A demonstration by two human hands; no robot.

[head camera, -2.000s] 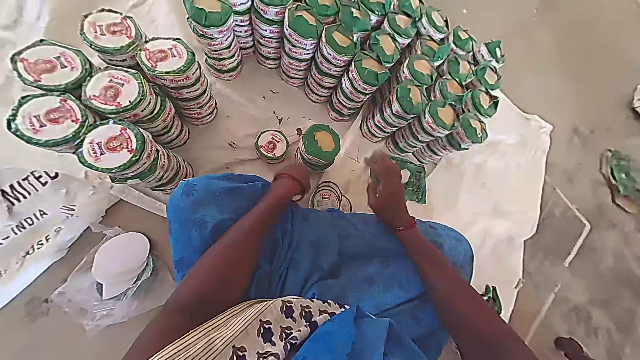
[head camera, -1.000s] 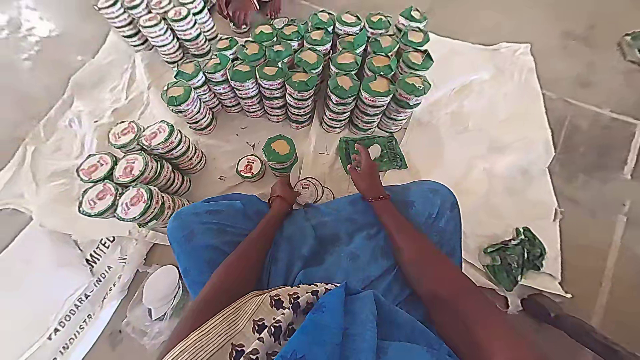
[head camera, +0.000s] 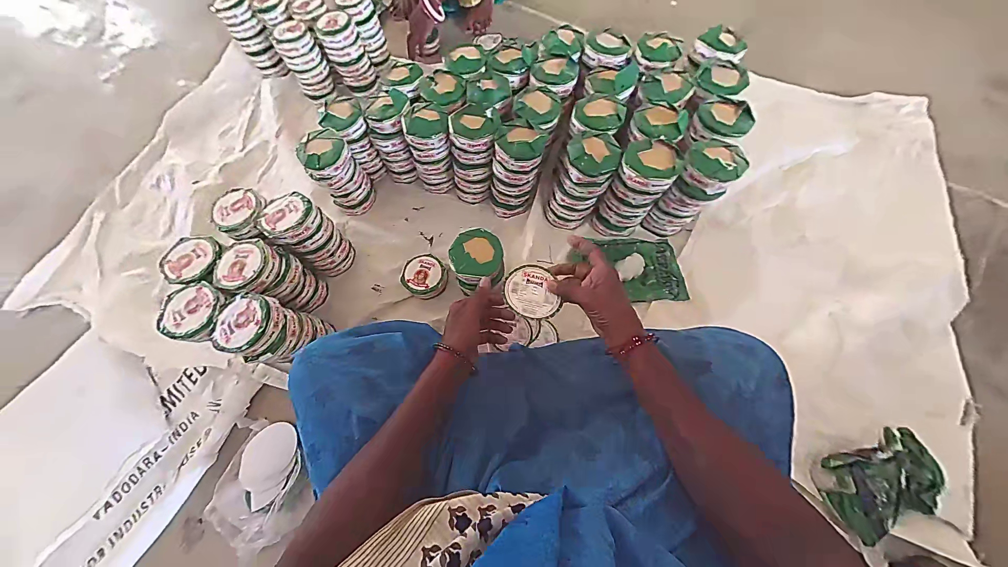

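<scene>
My right hand (head camera: 596,293) pinches a round printed paper label (head camera: 533,291) between thumb and fingers. Beside it my left hand (head camera: 476,317) has its fingers apart, its fingertips at the lower edge of a green-wrapped round stack (head camera: 476,256) with a tan patch on top. It is unclear whether they touch the stack. To the left lies a round pack (head camera: 424,276) with a printed face. More round labels (head camera: 543,334) lie by my knees, partly hidden by my left hand. A green printed wrapper (head camera: 650,270) with a white blob on it lies flat behind my right hand.
Several stacks of green-topped packs (head camera: 596,153) stand ahead on a white sheet (head camera: 835,228). Stacks with printed faces (head camera: 244,264) stand at the left. A plastic bag with white discs (head camera: 268,457) is at lower left, crumpled green wrappers (head camera: 882,480) at lower right. Another person's hands (head camera: 421,24) show at the top.
My right hand has moved from the green wrapper to the left and now holds a round label. My left hand was lower on the green-topped stack's side one second ago. The view has shifted.
</scene>
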